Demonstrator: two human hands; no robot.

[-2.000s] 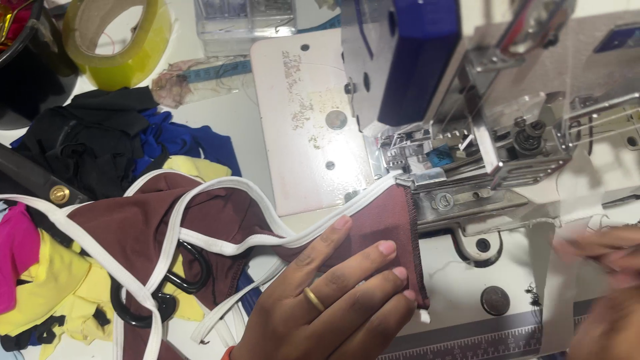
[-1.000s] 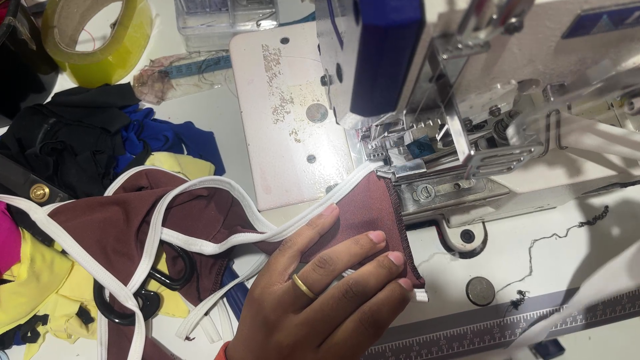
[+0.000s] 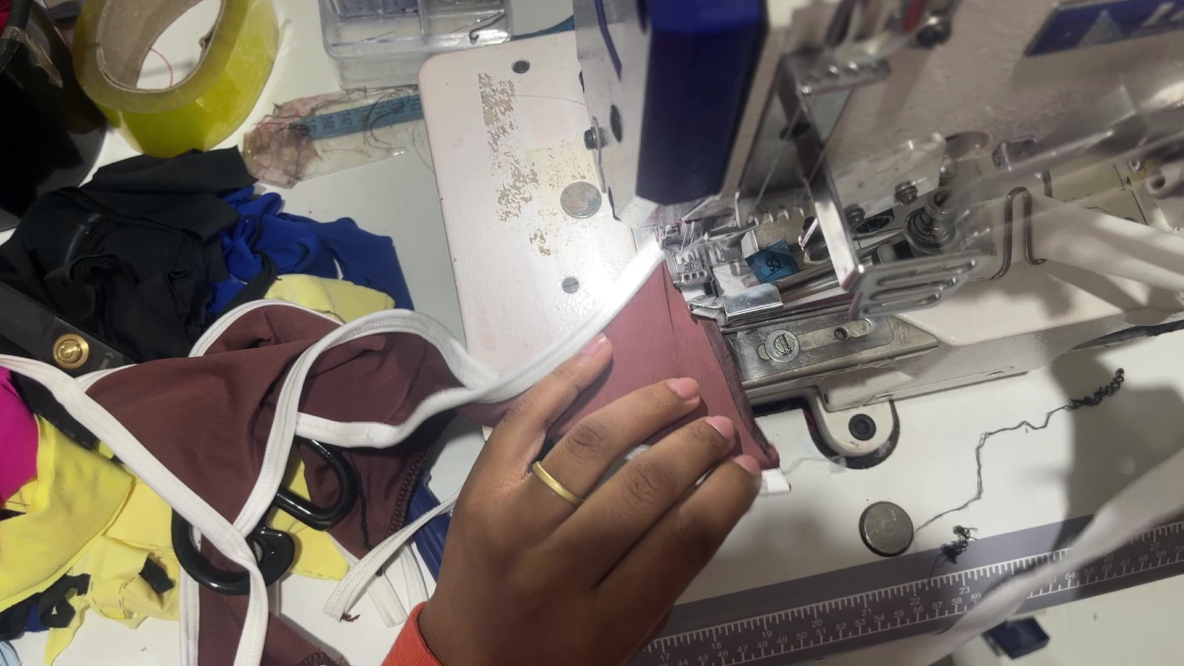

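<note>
My left hand (image 3: 601,499), with a ring on one finger, lies flat with fingers spread on the brown fabric piece (image 3: 647,342) edged in white binding. That fabric's upper corner reaches the presser foot (image 3: 708,268) of an industrial sewing machine (image 3: 925,333). The rest of the brown garment, with white binding straps (image 3: 305,388), trails left over black-handled scissors (image 3: 222,560). A white strip (image 3: 1082,546) runs blurred across the lower right. My right hand is out of view.
Black fabric scraps (image 3: 120,250), blue fabric (image 3: 314,245) and yellow fabric (image 3: 65,518) lie at the left. A yellow tape roll (image 3: 176,83) and a clear plastic box (image 3: 416,37) stand behind. A printed ruler strip (image 3: 888,592) follows the front edge.
My right hand, blurred at the right edge two seconds ago, has left the view. A white strip has come into view at the right. The left hand stays on the brown fabric.
</note>
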